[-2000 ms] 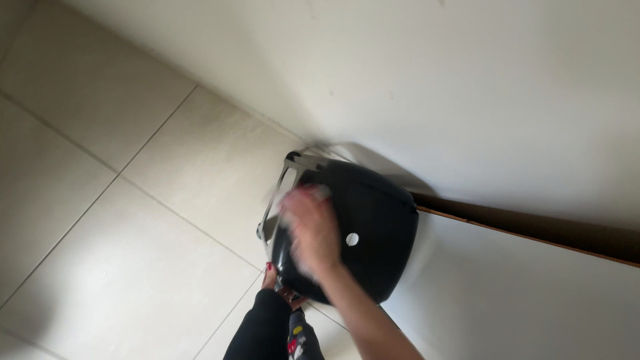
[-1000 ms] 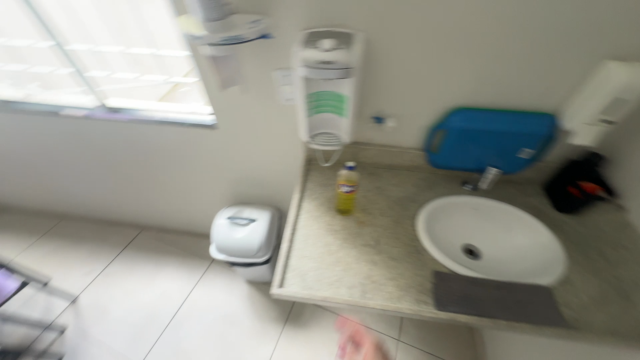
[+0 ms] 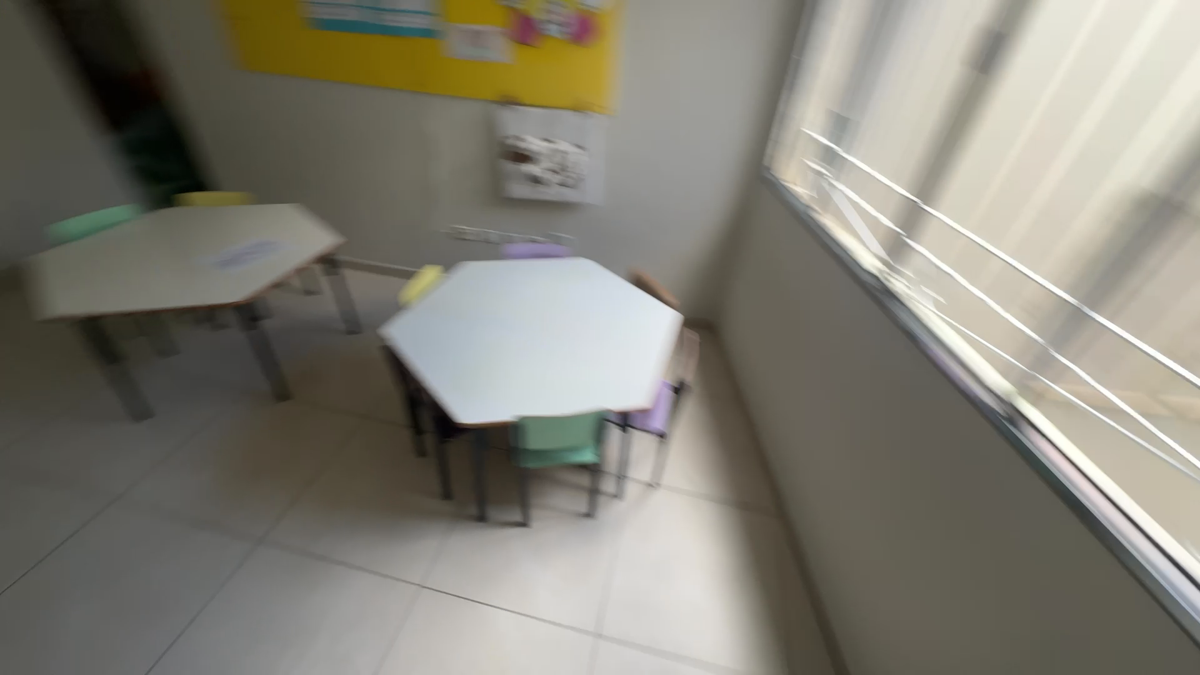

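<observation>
Neither my left hand nor my right hand shows in the head view at this moment, and what they hold or touch cannot be seen. Ahead stands a white hexagonal table (image 3: 539,337) on dark legs. Small chairs surround it: a green chair (image 3: 561,441) at the near side, a purple chair (image 3: 656,410) at the right, a yellow chair (image 3: 422,284) at the left and another purple one at the far side. The picture is blurred.
A second hexagonal table (image 3: 169,267) with a paper on it stands at the left, with green and yellow chairs behind. A window (image 3: 1012,234) runs along the right wall. A yellow board (image 3: 422,56) and a calendar-like sheet (image 3: 548,164) hang on the far wall.
The view has swung widely, from a black plastic object under my hand, past a counter with a washbasin, to the tables. The hand seen earlier has left the view.
</observation>
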